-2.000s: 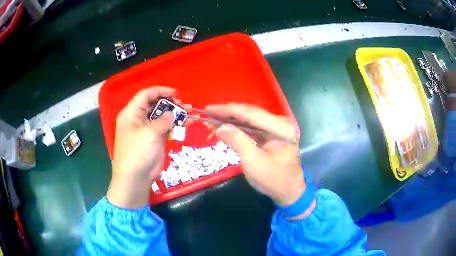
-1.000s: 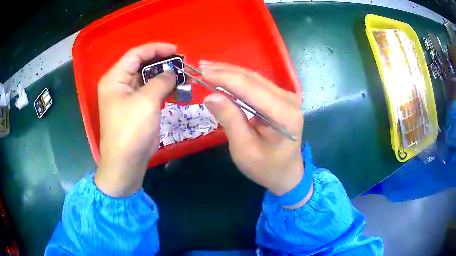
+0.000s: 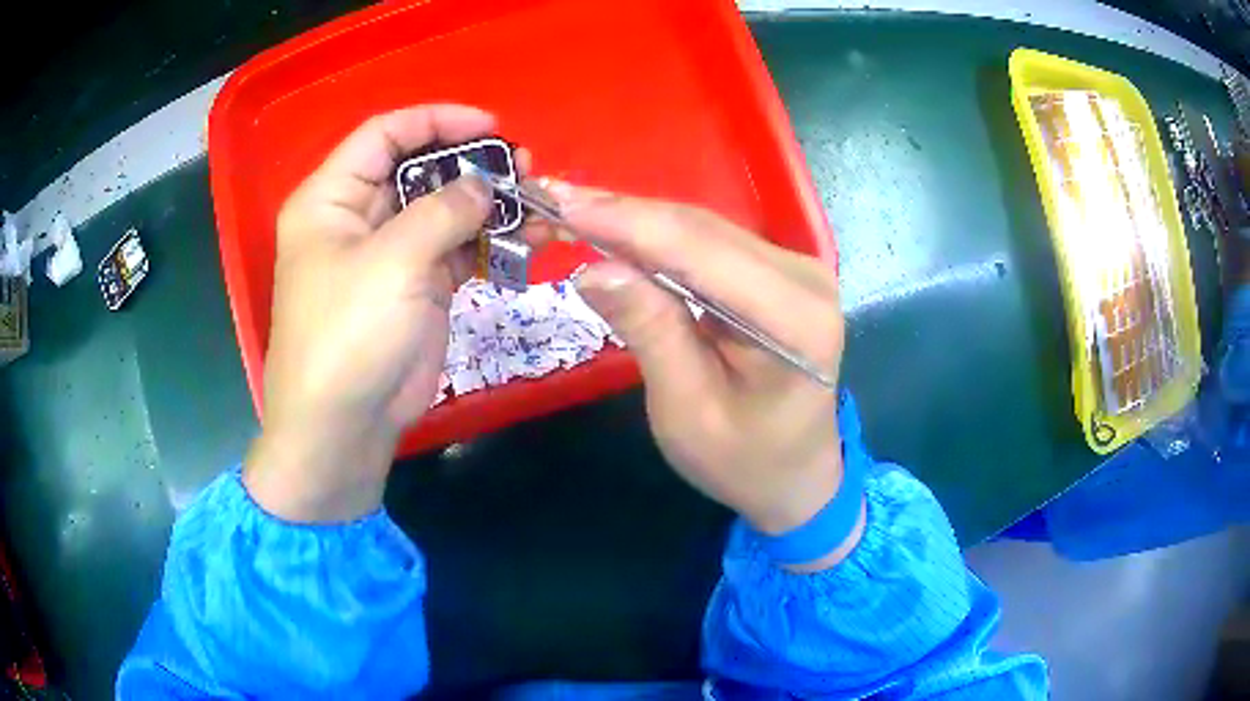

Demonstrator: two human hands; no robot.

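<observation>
My left hand (image 3: 370, 260) holds a watch housing (image 3: 500, 162) with a pale rim and dark inside, its thumb over the lower part. A small silver-grey block (image 3: 506, 262) hangs below the housing on a yellow-orange strip. My right hand (image 3: 727, 322) holds slim metal tweezers (image 3: 733, 321), their tips at the inside of the housing. Whether the tips grip anything cannot be told. Below both hands, small white pieces (image 3: 521, 336) with bluish marks lie heaped in the red tray (image 3: 644, 103).
A yellow tray (image 3: 1080, 390) with shiny clear packs stands at the right. Another open housing (image 3: 124, 270) lies on the green mat at the left, near white scraps (image 3: 63, 255) and a small box. Small metal parts and a blue sleeve show at the right edge.
The view has tilted downward since the oldest frame. The housing is now tilted differently in my left hand. The tweezers' tips stay at the housing, and the silver-grey block still hangs below it.
</observation>
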